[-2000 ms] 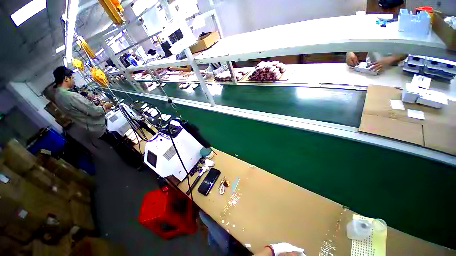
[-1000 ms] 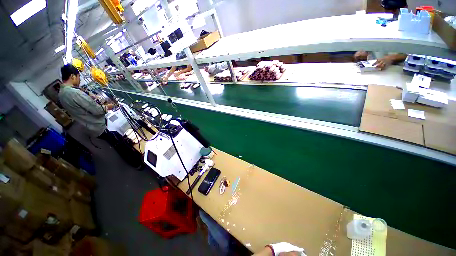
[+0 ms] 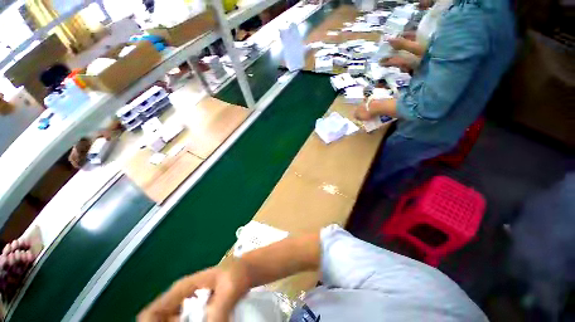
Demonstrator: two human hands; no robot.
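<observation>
My bare right hand reaches in from the lower right in a light sleeve. It is at the lower left of the view, blurred, with fingers bent around a small white object, which they partly hide. A pale blurred shape lies under my right wrist at the bottom edge; it may be my gloved left hand, but I cannot tell. A pale dotted sheet lies on the brown bench, partly hidden behind my right forearm.
The green belt runs beside the brown bench. Small white bits lie on the bench. A person in a blue-green shirt works farther along, near many white boxes. A red stool stands right.
The view has swung to the right along the bench. My right hand and forearm have come into view with a white object. The phone and the white machines have left the view.
</observation>
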